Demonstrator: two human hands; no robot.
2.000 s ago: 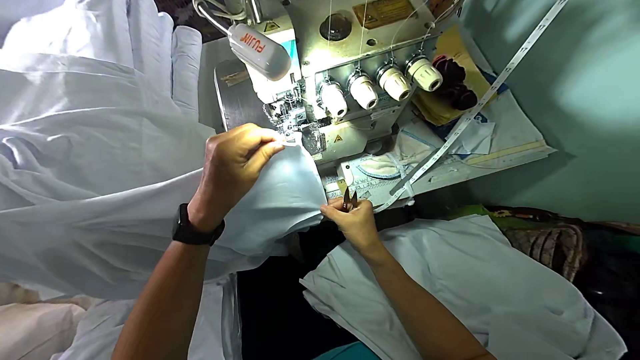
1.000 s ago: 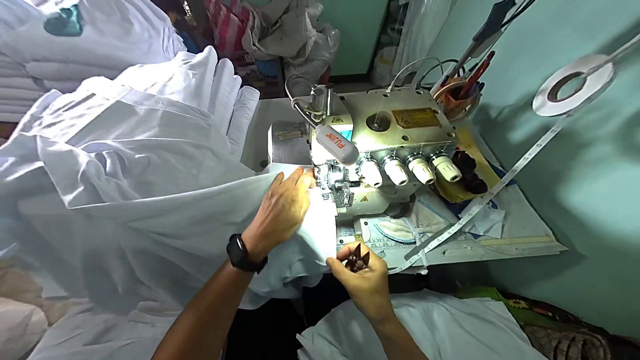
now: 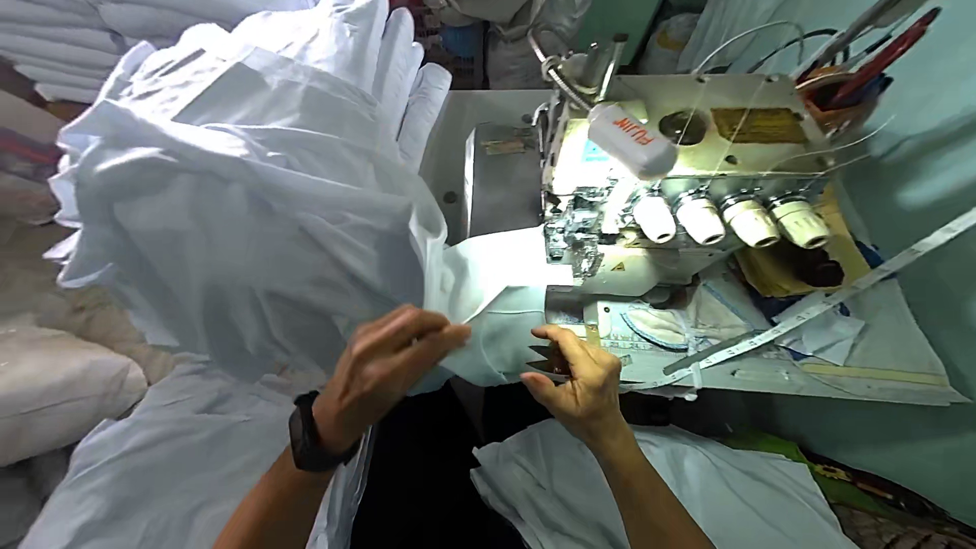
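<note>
White fabric (image 3: 496, 259) runs under the presser area of an overlock sewing machine (image 3: 686, 152), and its bulk is heaped to the left. My left hand (image 3: 393, 366), with a black watch at the wrist, is over the fabric's near edge, fingers bent; whether it pinches cloth I cannot tell. Right of it, my right hand (image 3: 579, 374) holds small thread snips (image 3: 550, 361) in the palm, blades pointing left, while thumb and forefinger stand apart beside the cloth. A small lamp (image 3: 631, 141) lights the needle area.
Folded white pieces (image 3: 423, 107) lie behind the heap. A measuring tape (image 3: 823, 305) crosses the table's right side near fabric scraps (image 3: 827, 335). A pot of tools (image 3: 842, 99) stands at the back right. More white cloth (image 3: 663, 488) lies below the table edge.
The right hand has opened its thumb and forefinger off the cloth edge. The left hand has drawn back from the needle area toward me. The fabric's near edge now lies folded.
</note>
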